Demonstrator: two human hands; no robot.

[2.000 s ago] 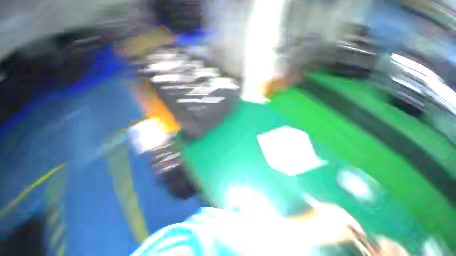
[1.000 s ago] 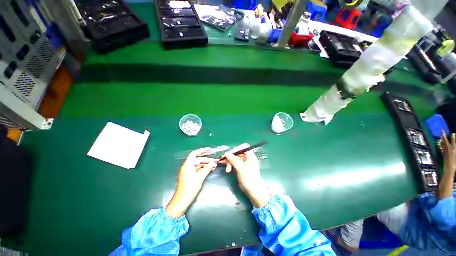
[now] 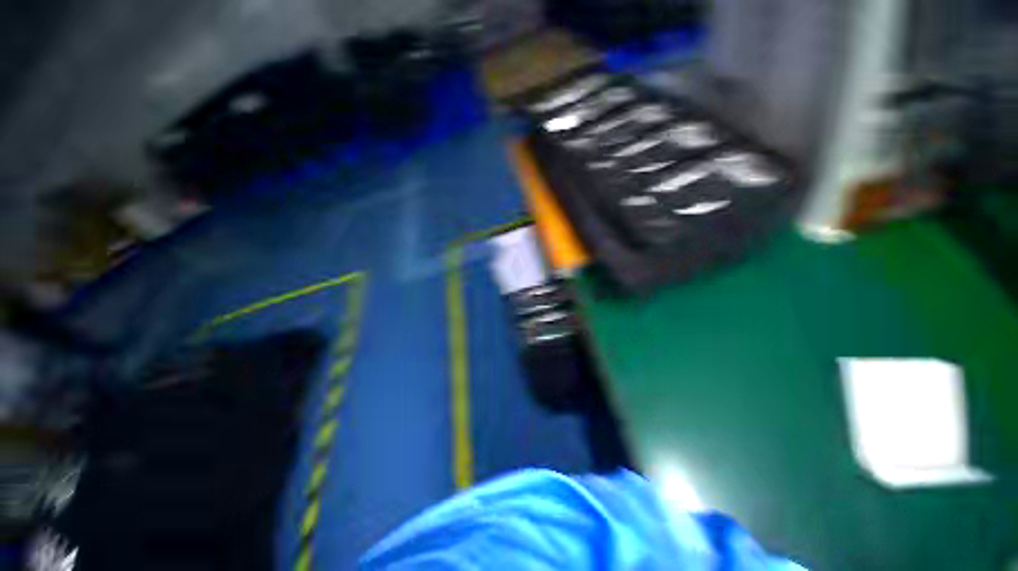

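Observation:
Neither of my hands is in the picture; only a blue sleeve (image 3: pixel 558 524) shows at the bottom edge. The frame is blurred. A white sheet (image 3: pixel 910 418) lies on the green bench mat (image 3: pixel 726 368) at the right, with its lower right corner sticking out. No tweezers, cups or small parts show.
A dark tray or stack (image 3: pixel 670 178) with a row of silvery pieces stands at the bench's far end, beside an orange edge (image 3: pixel 545 206). The blue floor (image 3: pixel 407 368) has yellow lines. A large black shape (image 3: pixel 201 446) is at lower left. A pale post (image 3: pixel 860 123) stands behind.
The view has swung left from the bench to the floor. Both hands and the dark tool, in view one second ago, are out of the picture. The white sheet now shows at the right.

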